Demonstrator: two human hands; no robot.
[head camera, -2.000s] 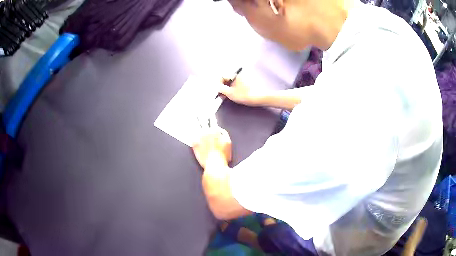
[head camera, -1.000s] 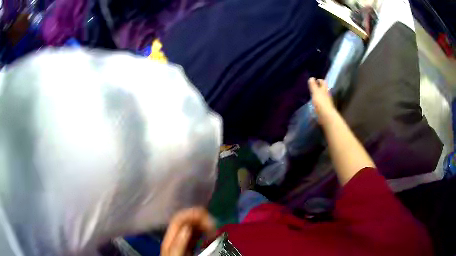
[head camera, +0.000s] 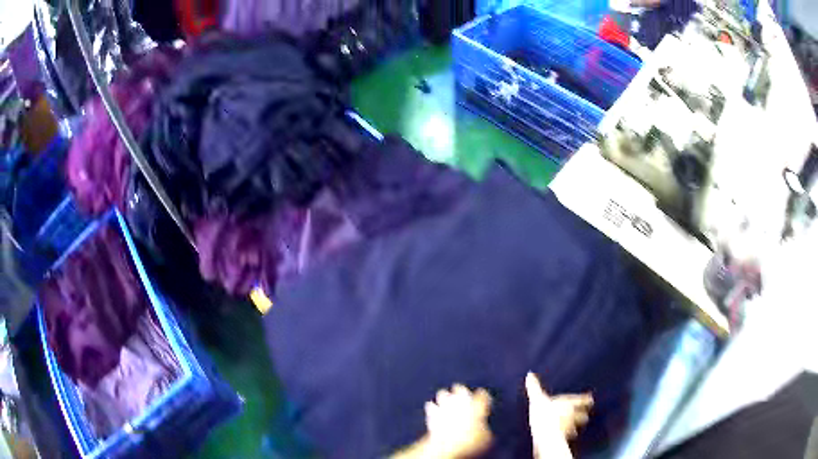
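A broad navy garment stack (head camera: 448, 296) lies in front of me, its dark cloth spread from the centre to the lower right. My left hand (head camera: 459, 420) is over its near part with fingers curled; whether it grips cloth cannot be told. My right hand (head camera: 558, 414) is just to the right, over the same cloth, thumb up and fingers apart, with nothing visible in it. Both hands are slightly blurred, and the wrists run out of the bottom edge.
A loose purple and navy garment pile (head camera: 260, 134) lies beyond. A blue crate (head camera: 184, 345) with purple cloth is at left, another blue crate (head camera: 529, 108) at the back. A white sewing machine table (head camera: 628, 215) and a plastic-wrapped roll (head camera: 668, 385) are at right. Green floor shows between.
The view has swung from the seated writing person, past a white sack, to the garment pile. The sack is out of view. Both my hands are now close together over the navy cloth.
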